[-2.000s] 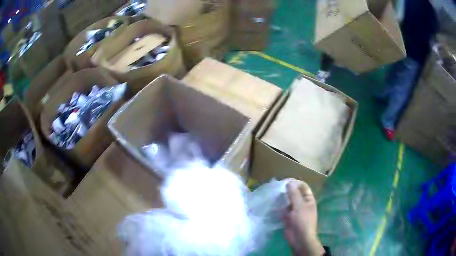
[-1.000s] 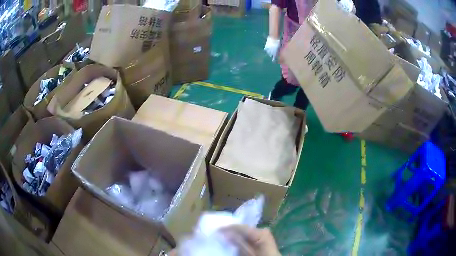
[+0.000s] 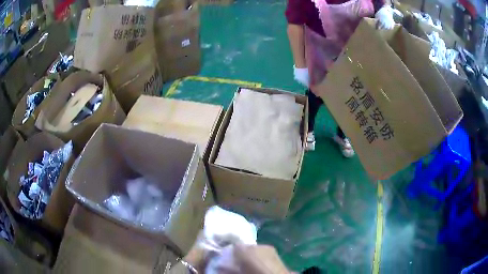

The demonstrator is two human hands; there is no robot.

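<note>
A bunched clear poly bag (image 3: 230, 227), whitish and crumpled, is held at the bottom centre. My right hand (image 3: 259, 259) is closed on its lower right side, blurred and cut off by the lower edge. My left hand (image 3: 197, 256) is at its lower left side, partly hidden and blurred, and appears to grip it too. Behind the bag stands an open waste-bag carton (image 3: 184, 187) with crumpled clear film (image 3: 142, 200) inside. Right of it is a carton (image 3: 251, 195) topped by a flat brown layer pad (image 3: 262, 131).
A person in a pink apron (image 3: 340, 32) and white gloves holds a large carton (image 3: 380, 107) at the right. A blue stool (image 3: 452, 160) stands beyond it. Cartons of bagged parts (image 3: 40, 184) line the left. A closed carton (image 3: 171, 120) lies behind the waste carton.
The white bag is now bunched smaller between my hands. My left hand has come into view. The person with the large carton shows more fully. The view has shifted, so the cartons sit further left.
</note>
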